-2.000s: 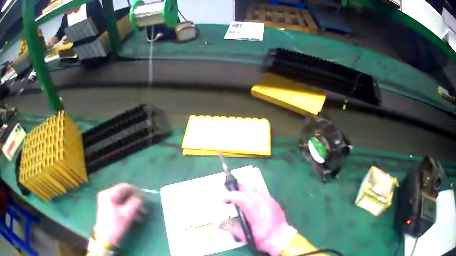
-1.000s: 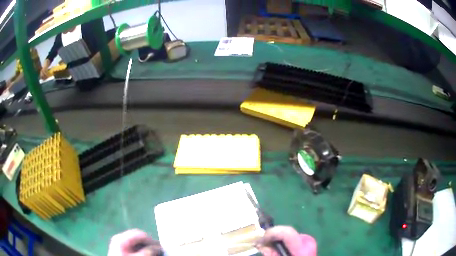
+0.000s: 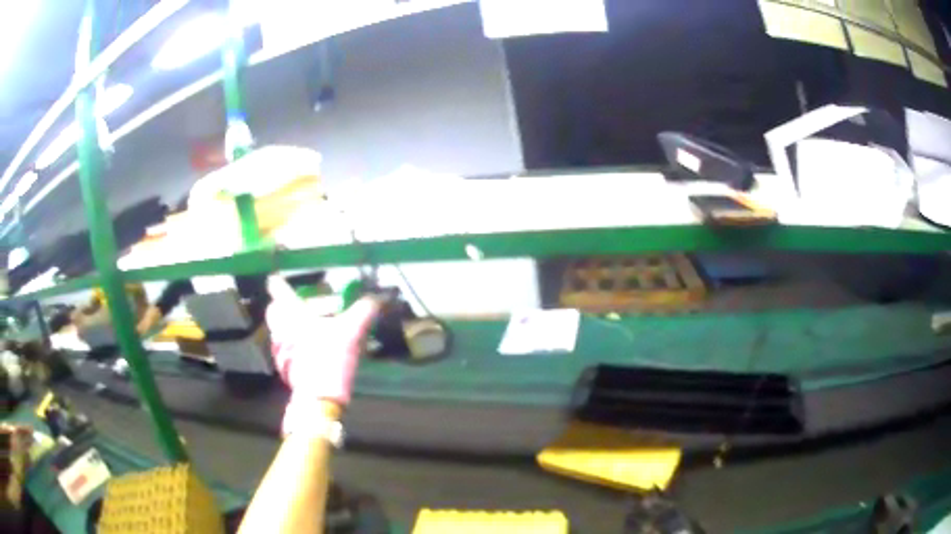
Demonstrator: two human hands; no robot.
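My left hand [image 3: 318, 349], in a pink glove, is raised to the solder spool under the shelf edge. Its fingers and thumb are around the spool, and the hand covers most of it. A green part of the solder spool [image 3: 350, 293] shows between thumb and fingers. The image is blurred there. My right hand is out of the picture. The soldering iron and white fixture are also out of view. A flat pile of yellow panels [image 3: 490, 523] is cut off by the bottom edge.
The green shelf rail [image 3: 626, 243] crosses above the bench. Upright yellow panels [image 3: 162, 505] stand at lower left. A black rack [image 3: 690, 398] and more yellow panels [image 3: 610, 457] lie beyond. The fan [image 3: 662, 515] is cut off at the bottom. A person's arm [image 3: 162, 302] shows at far left.
The view has tilted up, bringing the shelf into sight. My left hand has moved from the fixture up to the spool. My right hand, iron and fixture have left the picture.
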